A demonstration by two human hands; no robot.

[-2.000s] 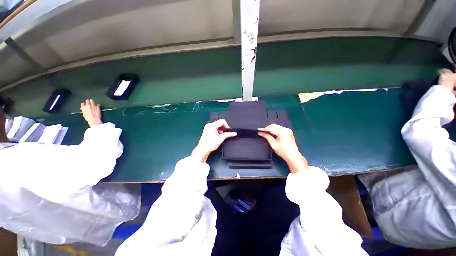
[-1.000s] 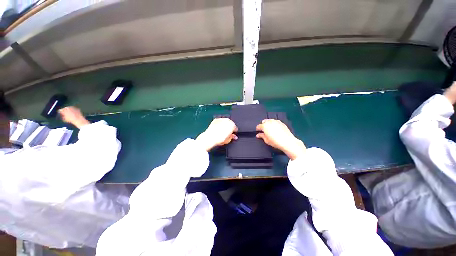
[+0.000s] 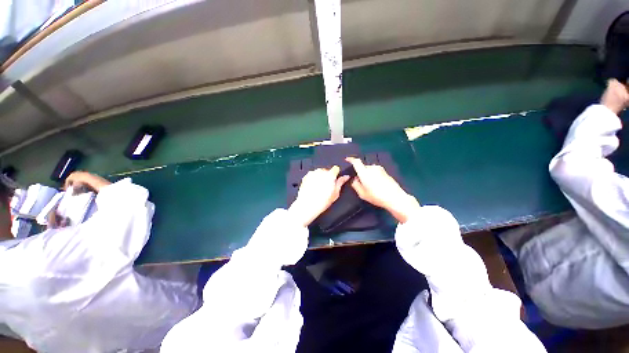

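Observation:
A black card blank (image 3: 340,213) lies tilted on a stack of flat black blanks (image 3: 300,169) on the green bench before the post. My left hand (image 3: 319,192) is on its left side and my right hand (image 3: 376,185) on its right, fingertips close together near its far edge. Both hands hold the blank being folded. The fingers hide its far part, so its fold there cannot be told. Side flaps of the stack show to the left and right.
A chipped white post (image 3: 332,83) stands behind the stack. Black trays with white pieces (image 3: 143,143) sit on the far green strip (image 3: 227,116) at left. A left worker's hand is by white slips (image 3: 40,200). A right worker's sleeve (image 3: 586,155) is beside a dark stack (image 3: 562,114).
The blank in my hands has turned from square to tilted, and my hands have come closer together. The left worker's hand has moved back to the white slips. The view has shifted slightly.

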